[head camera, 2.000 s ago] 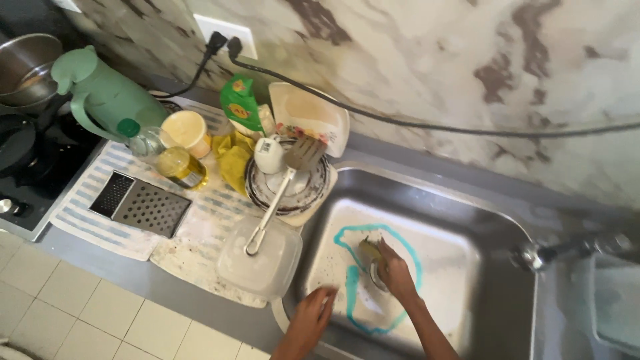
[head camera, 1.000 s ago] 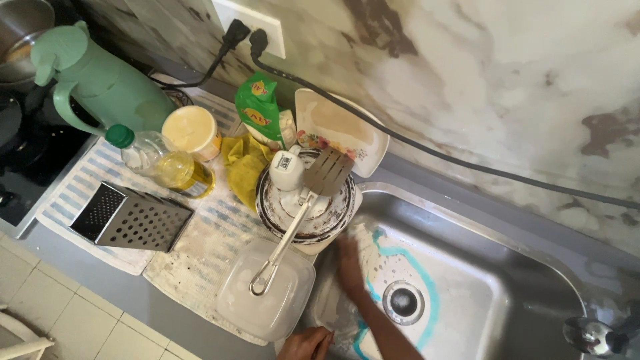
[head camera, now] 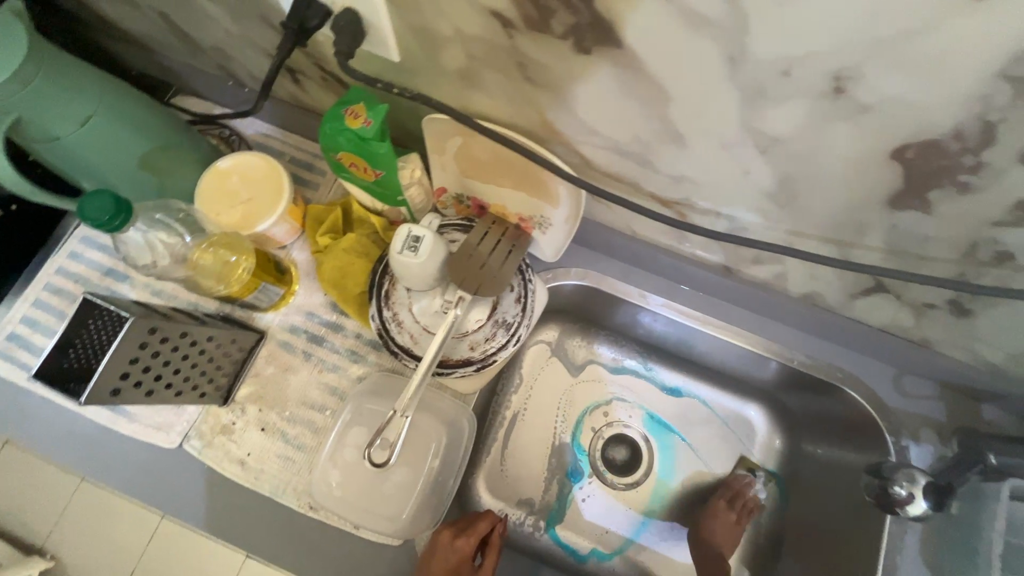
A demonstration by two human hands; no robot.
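My right hand (head camera: 724,516) grips a small sponge (head camera: 754,472) with a little foam on it, against the right side of the basin floor. Streaks of blue liquid (head camera: 676,388) curve over the floor of the stainless steel sink (head camera: 524,400) and around its drain (head camera: 621,454). At the sink's near left rim rests my left hand (head camera: 462,546), fingers curled, with no object visible in it. Just beyond that hand, a translucent plastic container (head camera: 344,480) stands on a cloth, and a slotted metal spatula (head camera: 488,256) lies across it and some stacked dishes (head camera: 392,336).
A faucet (head camera: 908,488) is at the sink's right. Left on the counter are a box grater (head camera: 172,352), an oil bottle (head camera: 240,268), a tub (head camera: 244,196), a yellow cloth (head camera: 348,248), a green bag (head camera: 360,152) and a green jug (head camera: 96,112). A black cable (head camera: 680,228) hangs along the wall.
My right hand has moved from the sink's left side to the right, past the drain. The blue liquid has spread into more streaks. My left hand stays near the left rim.
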